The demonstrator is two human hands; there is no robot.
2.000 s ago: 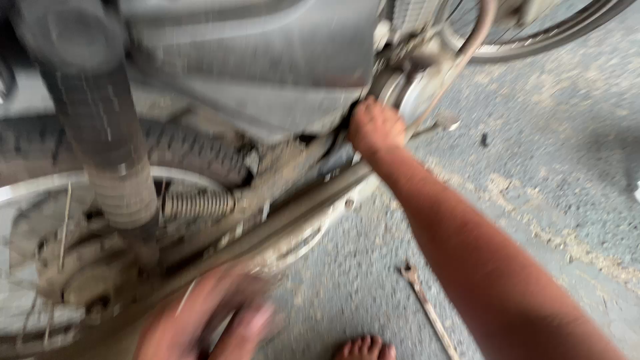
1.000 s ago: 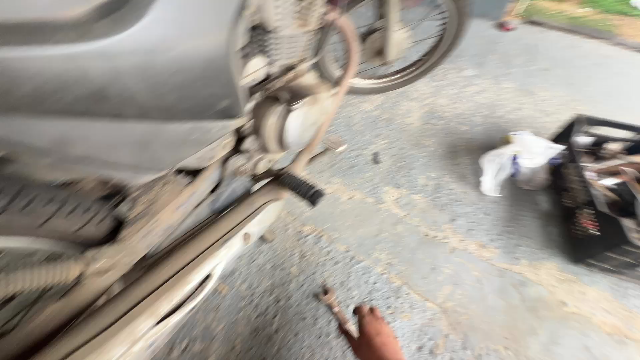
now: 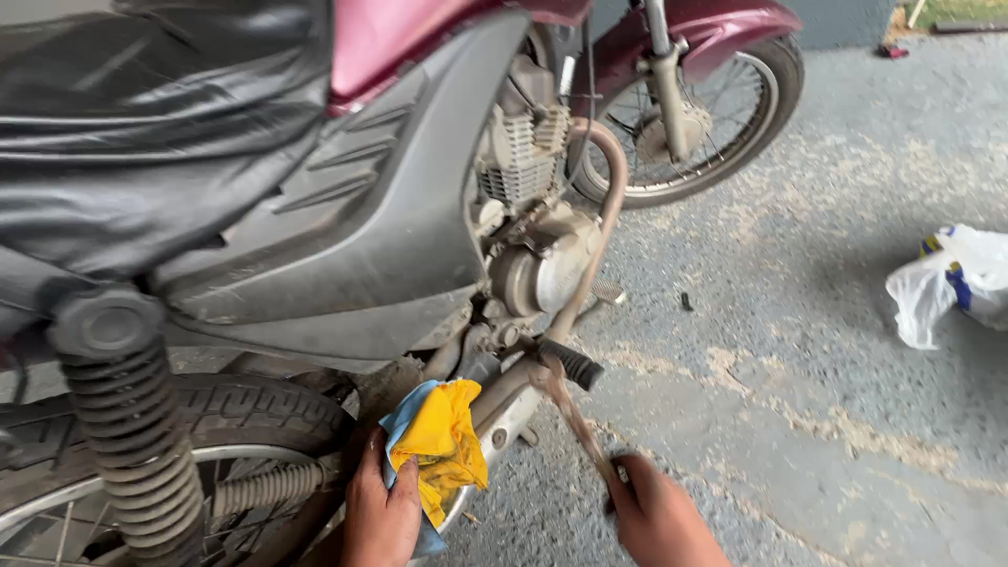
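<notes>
My left hand holds a yellow and blue cloth, stained with dark smudges, in front of the exhaust of a motorcycle. My right hand is closed around a worn combination wrench. The wrench points up and to the left, its far end by the rubber footpeg; whether they touch, I cannot tell. Above the footpeg is the dusty engine's side cover.
The rear wheel's tire and shock absorber stand at the left. The front wheel is at the top. On the concrete floor at the right lies a white plastic bag.
The wrench, on the floor in the earlier frames, is now raised in my right hand. My left hand has come into view with the cloth. The view has shifted, and the black crate has left it.
</notes>
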